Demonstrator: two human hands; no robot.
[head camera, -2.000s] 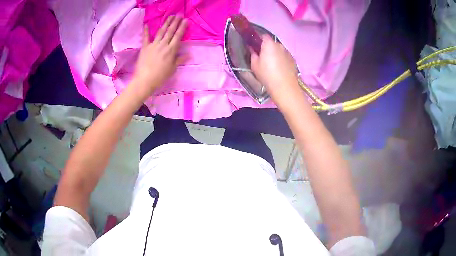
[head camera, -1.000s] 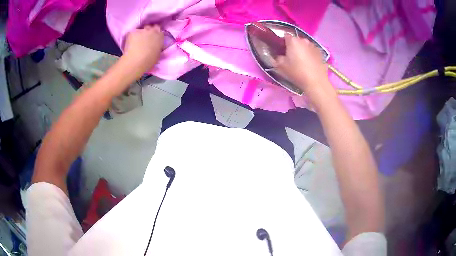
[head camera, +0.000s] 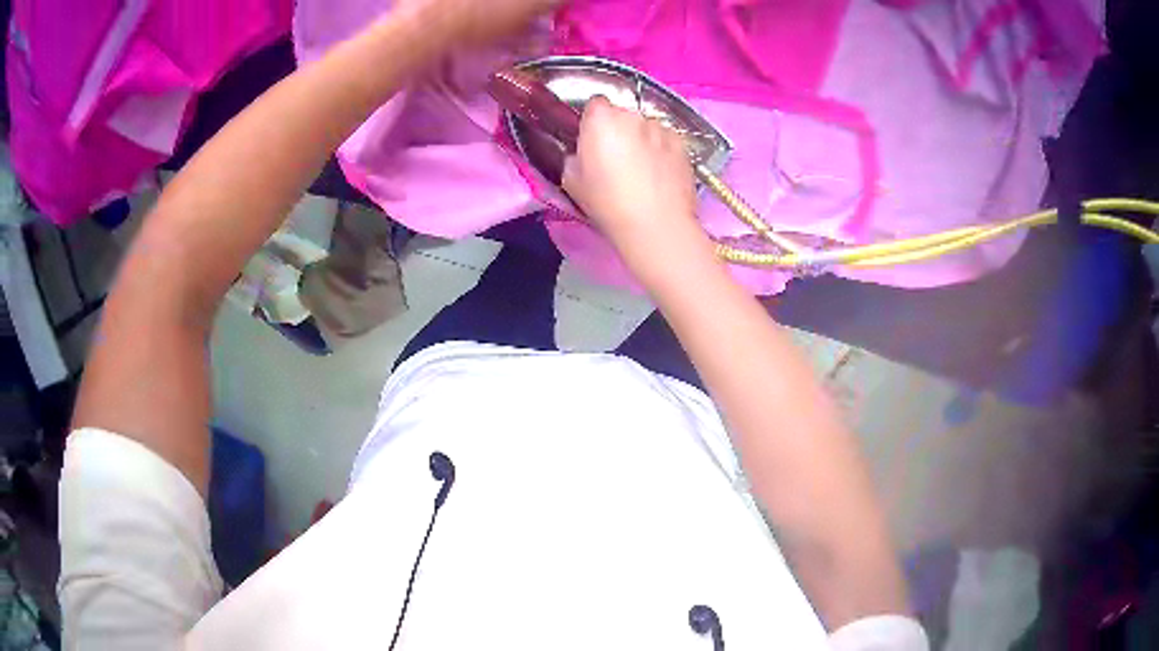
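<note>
The pink garment piece (head camera: 941, 153) lies spread over the dark table, its paler side mostly up, with hot pink areas near the top. My right hand (head camera: 636, 172) is shut on the reddish-brown handle of the silver steam iron (head camera: 667, 104). The iron stands on the garment, its body pointing left and right. My left hand (head camera: 489, 15) is at the top edge of the picture, blurred and partly cut off, above the garment. Its fingers cannot be made out.
Yellow hose and cord (head camera: 941, 244) run right from the iron. A crumpled pink pile (head camera: 102, 95) lies at the left. A blue cloth (head camera: 1087, 318) is at the right. Fabric scraps (head camera: 356, 286) lie on the pale floor. Earphones hang on my white shirt (head camera: 559, 509).
My left hand has moved up and right from the garment's left edge to the picture's top. The iron has moved left in my right hand. The garment lies differently, with its folds shifted.
</note>
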